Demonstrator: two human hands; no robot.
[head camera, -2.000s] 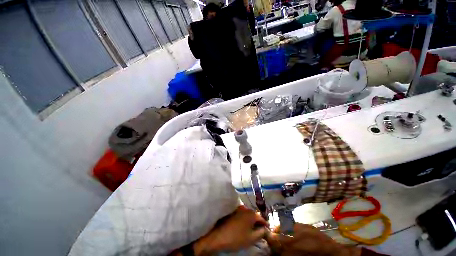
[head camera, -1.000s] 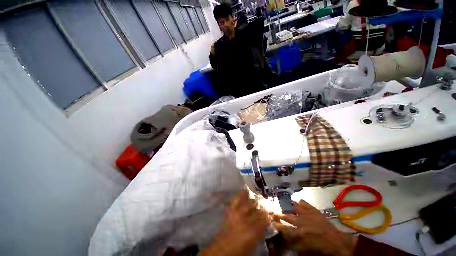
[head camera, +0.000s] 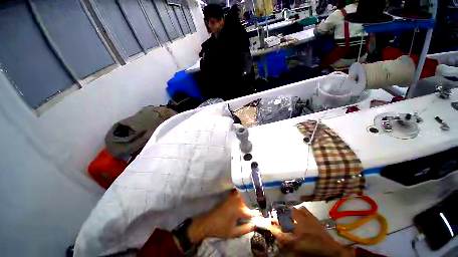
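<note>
The pale grey-white cloth lies spread left of the machine head, with wrinkles and faint lines. My left hand, with a dark band at the wrist, presses on its lower part, fingertips in the bright light by the presser foot. My right hand lies just right of the presser foot, fingers bent towards the needle area. A small dark bunched piece of cloth shows between the hands. Glare hides the needle point and what the fingertips touch.
Scissors with red and orange-yellow loops lie right of my right hand, with a black phone beyond. Checked cloth wraps the machine head. Behind are a thread cone and plastic bags. A person in dark clothes is opposite.
The pale cloth now reaches further up beside the machine head and covers the dark cloth there. My left hand has shifted left, with its wrist and sleeve now showing. The person opposite has moved.
</note>
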